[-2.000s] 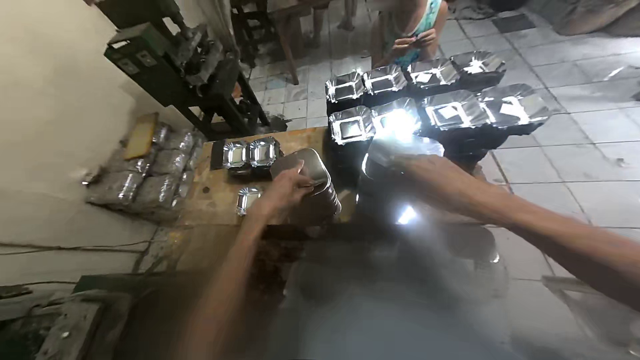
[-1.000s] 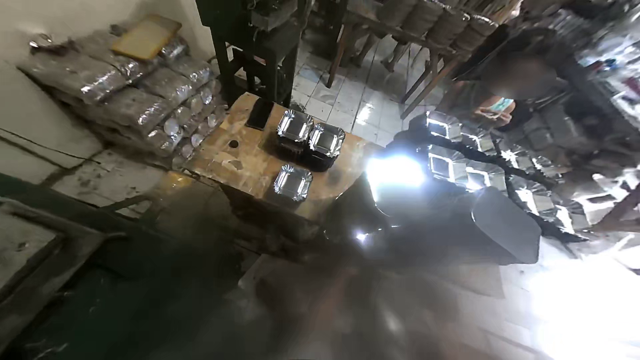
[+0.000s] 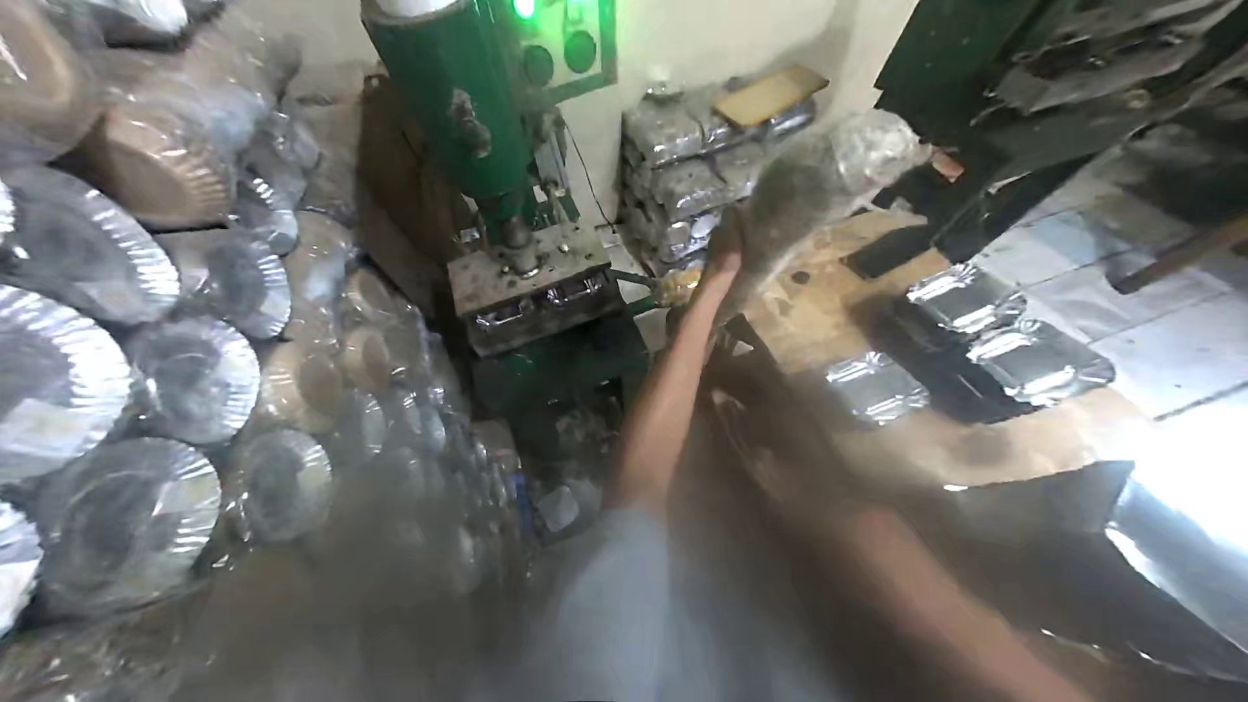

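My left hand is at the near end of a long clear plastic bag, with its fingers closed around it. The bag slants up to the right over a wooden worktable, and what it holds is too hazy to tell. My right forearm comes in from the lower right; the blurred right hand is low at the table's near side, its fingers and anything in them unclear. Small rectangular foil trays stand on the table to the right, two more beyond.
Bagged round foil containers are piled high at the left. A green press with a metal die block stands ahead. Wrapped stacks carry a yellowish board by the wall. Dark machinery is at upper right.
The view has swung far to the left, bringing in the press and bagged containers. Two seconds ago my hands were at stacked sheets and trays; now my left hand is on the plastic bag.
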